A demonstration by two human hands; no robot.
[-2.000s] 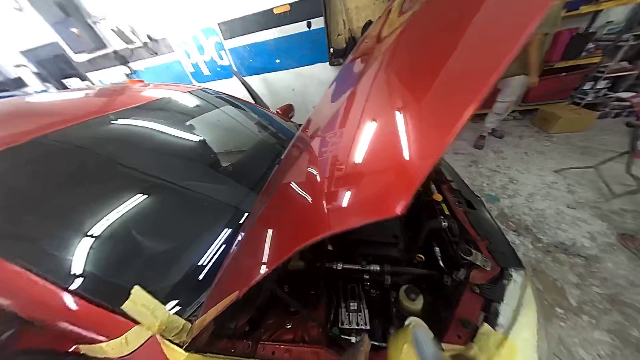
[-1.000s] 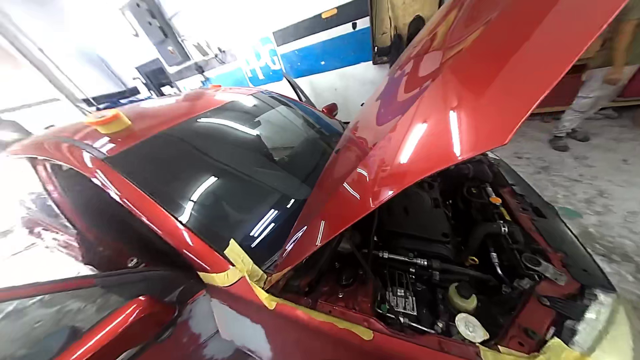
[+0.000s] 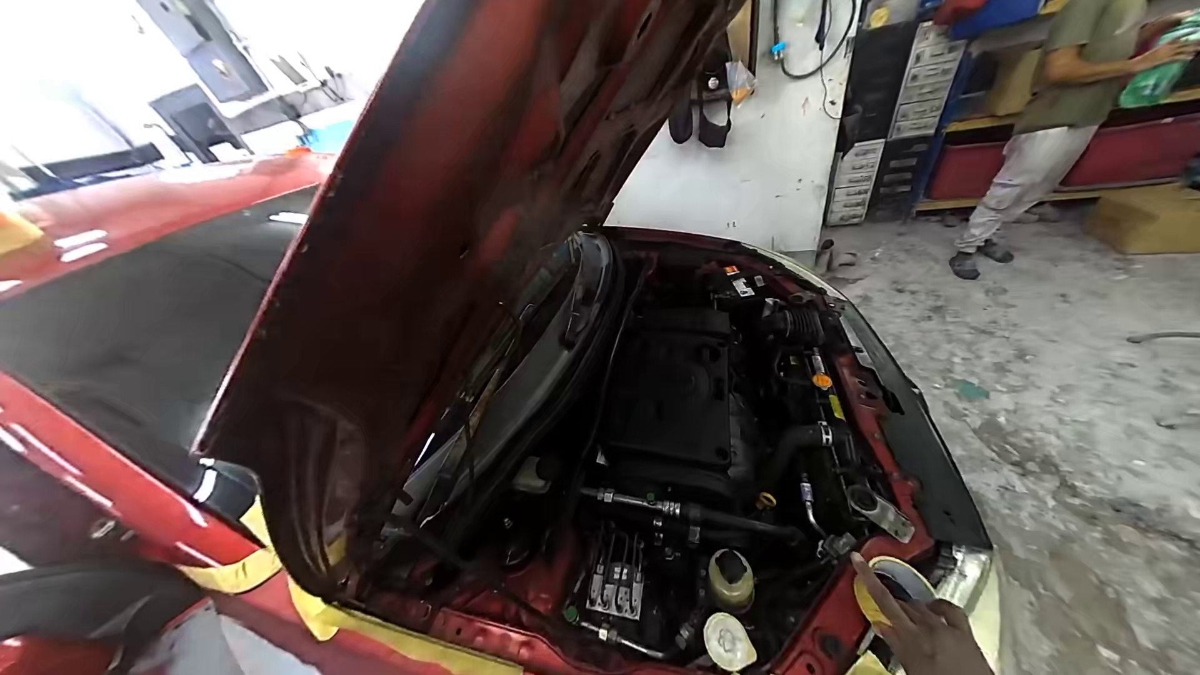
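Observation:
My right hand (image 3: 923,630) reaches in at the lower right, its fingers on a roll of yellow masking tape (image 3: 874,600) at the front corner of the engine bay, beside the headlight (image 3: 970,574). My left hand is out of view. The red car's bonnet (image 3: 375,281) stands raised over the bay. Inside are the black engine cover (image 3: 667,398), a coolant reservoir (image 3: 731,579) and a pale round cap (image 3: 728,642) near the hand. Yellow masking tape (image 3: 412,649) runs along the fender edge.
Across the room a person (image 3: 1050,122) stands by shelves, holding something green. A cardboard box (image 3: 1148,217) lies on the stained concrete floor (image 3: 1059,375). A stack of drawers (image 3: 858,178) stands by the white wall. The windshield (image 3: 141,319) is left of the bonnet.
The view has swung to the bonnet's underside and the engine bay. My right hand has come into view on the tape roll; one second ago no hand was visible.

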